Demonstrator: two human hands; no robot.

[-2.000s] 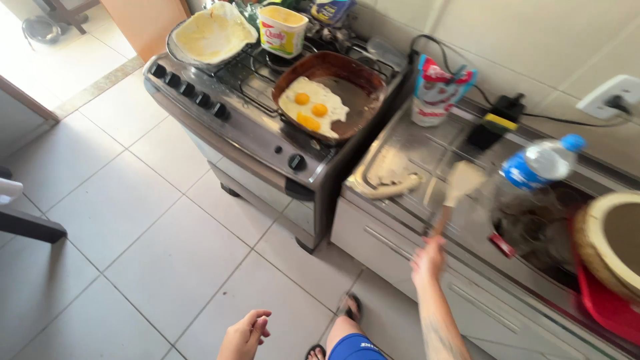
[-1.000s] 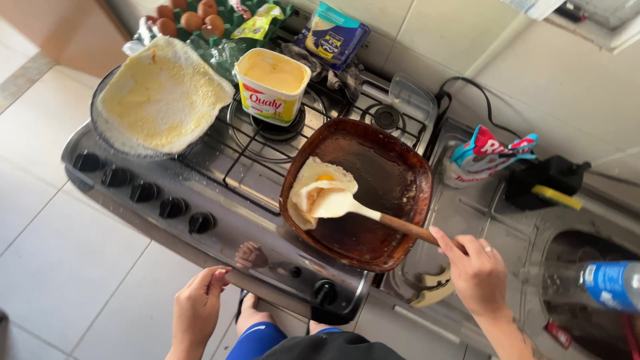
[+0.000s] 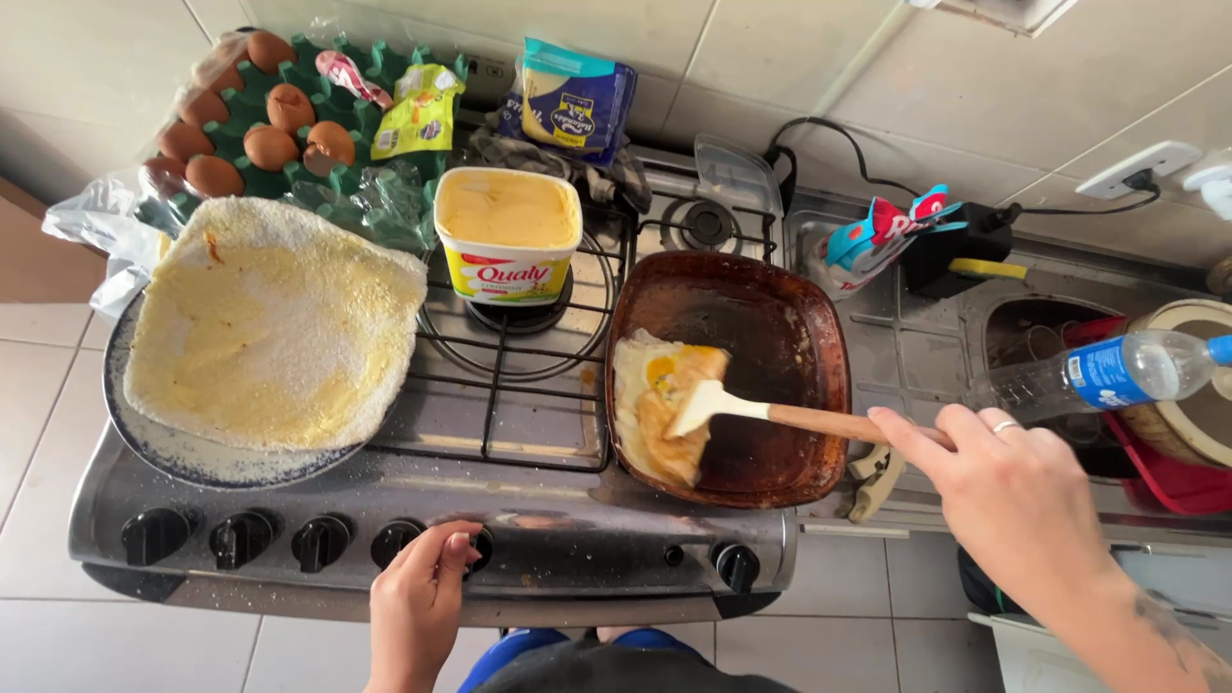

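Observation:
My right hand (image 3: pixel 1001 481) grips the wooden handle of a spatula (image 3: pixel 818 420) with a cream-coloured head. That head presses on folded fried eggs (image 3: pixel 669 404) at the left side of a square brown pan (image 3: pixel 770 318), which sits on the stove's right side. One yolk shows orange at the top of the fold. My left hand (image 3: pixel 423 597) holds nothing visible, its fingers loosely curled by the stove's front knobs. Left of the burners, a tapioca-like flatbread (image 3: pixel 279 327) with a yellow spread rests on a speckled plate (image 3: pixel 241 467). An open margarine tub (image 3: pixel 508 236) stands between plate and pan.
A green egg tray (image 3: pixel 375 192) with several brown eggs is at the back left. A cheese packet (image 3: pixel 575 101) lies behind the tub. To the right are a red and blue bag (image 3: pixel 871 245), a black box with a sponge (image 3: pixel 962 255), a plastic bottle (image 3: pixel 1107 375) and the sink (image 3: pixel 1011 308).
The spatula has gone from above the counter into the pan. The eggs, flat with yolks up two seconds ago, are now folded over. The view has moved closer over the stove.

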